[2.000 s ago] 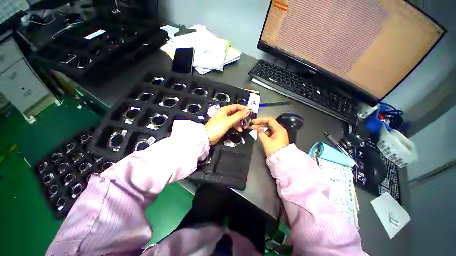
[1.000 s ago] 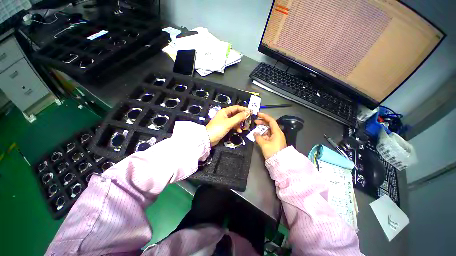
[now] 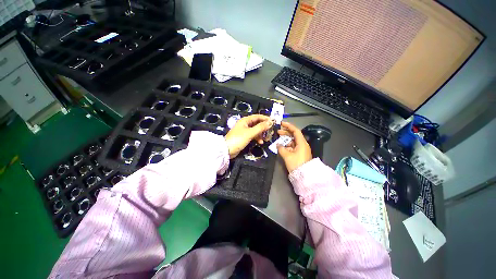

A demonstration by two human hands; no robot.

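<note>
My left hand (image 3: 245, 135) holds a small round module (image 3: 268, 132) in its fingertips above the right part of the foam tray (image 3: 246, 182). My right hand (image 3: 294, 146) is just to its right and holds a small white printed label (image 3: 281, 143) between thumb and fingers. Another white label (image 3: 277, 110) stands at the tray's upper right corner. The black tray has rows of square pockets, many with round silvery-rimmed pieces. One pocket near the front right corner holds no piece. My fingers partly hide the module.
The barcode scanner (image 3: 316, 132) lies right of my right hand, with a pen (image 3: 300, 115) above it. Keyboard (image 3: 326, 98) and monitor (image 3: 380, 43) are behind. A notebook (image 3: 365, 201), mouse (image 3: 403, 182) and basket (image 3: 432, 162) are right. Phone (image 3: 201, 66), papers (image 3: 229, 57) and more trays (image 3: 81, 185) are left.
Two seconds ago my right fingers were close to the module; now they are slightly apart from it and the label shows more clearly in them. My left hand has barely moved.
</note>
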